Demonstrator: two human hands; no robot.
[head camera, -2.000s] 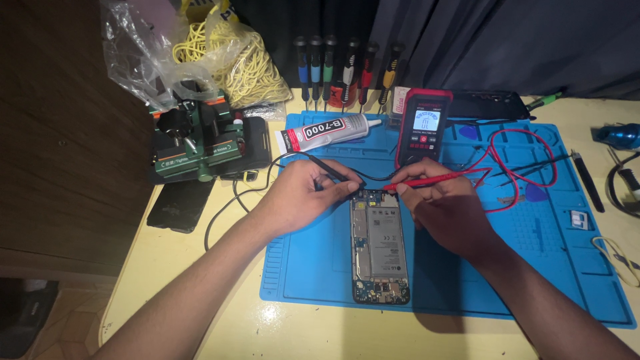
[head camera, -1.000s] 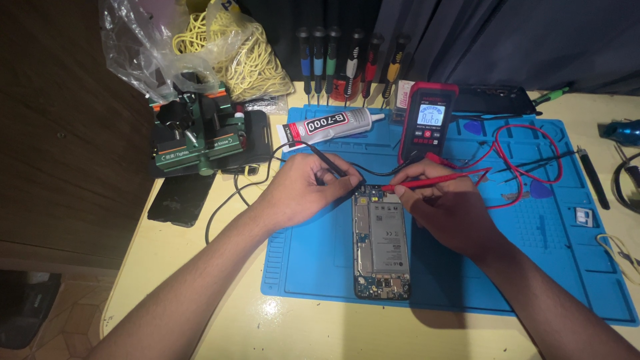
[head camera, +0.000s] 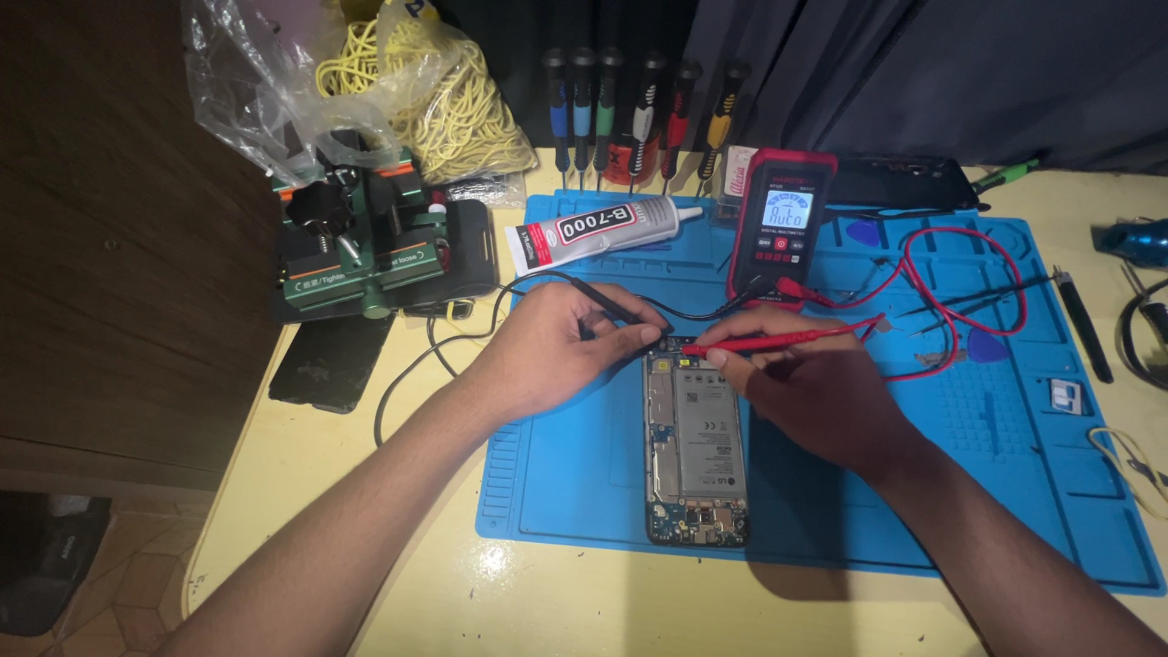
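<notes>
An opened smartphone (head camera: 698, 438) with its battery and circuit boards bare lies upright on a blue silicone repair mat (head camera: 566, 474). At its top end, my left hand (head camera: 566, 347) holds a black multimeter probe (head camera: 607, 301), tip over the upper board. My right hand (head camera: 803, 374) grips a red multimeter probe (head camera: 776, 342), its tip close to the black one. Whether the tips touch the board cannot be told. Behind my right hand, a red and black digital multimeter (head camera: 785, 224) with a lit screen leans back, both leads plugged in.
A B-7000 glue tube (head camera: 598, 233) lies along the mat's back edge, with several precision screwdrivers (head camera: 641, 119) standing behind. At left are a green clamping fixture (head camera: 365, 246), a dark phone panel (head camera: 330, 360) and bagged yellow cord (head camera: 456, 109). Tweezers (head camera: 1083, 324) lie at right.
Both hands stay at the phone's top end with their probes. The multimeter's screen reading has changed between frames.
</notes>
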